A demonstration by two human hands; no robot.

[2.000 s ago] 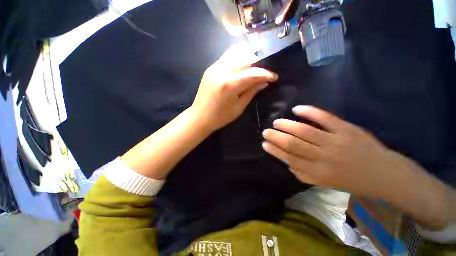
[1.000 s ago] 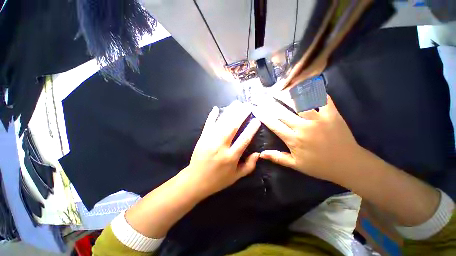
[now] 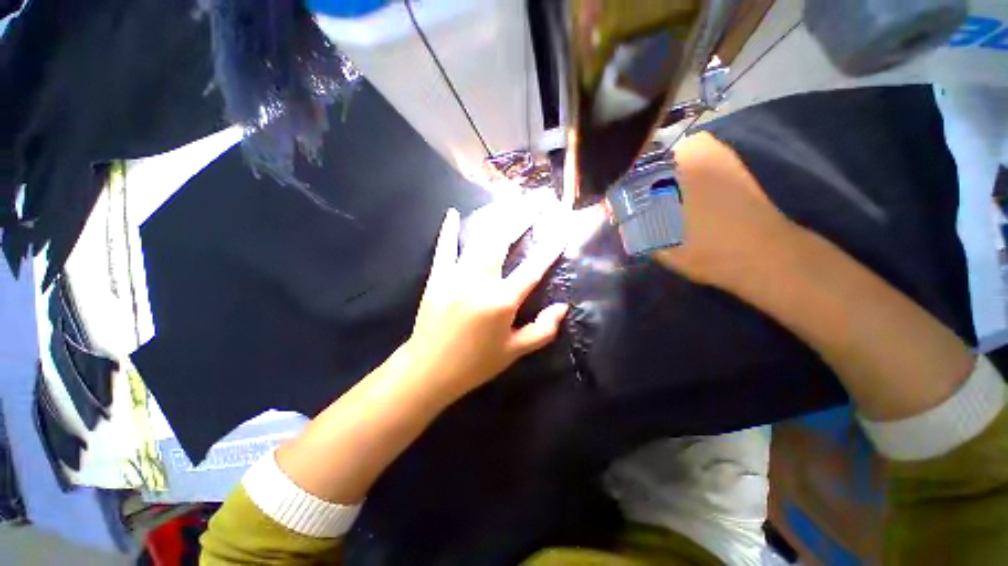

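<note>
A large black garment panel (image 3: 265,287) lies flat across the machine table and hangs toward my lap. A short puckered seam line (image 3: 575,332) runs down its middle, below the bright needle area. My left hand (image 3: 470,293) lies on the panel left of this line, fingers spread, fingertips washed out by the light near the needle. My right hand (image 3: 724,210) is right of the needle, partly behind the ribbed grey attachment (image 3: 650,212); its fingertips are hidden. The needle and presser foot are lost in glare.
The white sewing machine head (image 3: 475,66) is overhead. A blue-grey thread bundle (image 3: 271,83) hangs left of it. Black cloth heaps (image 3: 100,88) are upper left, narrow black cut pieces (image 3: 77,387) at left. White cloth (image 3: 707,481) is in my lap.
Both hands first moved together at the needle. My right hand has since moved up and right, behind the grey attachment; my left hand stays beside the seam line. The machine head fills more of the view.
</note>
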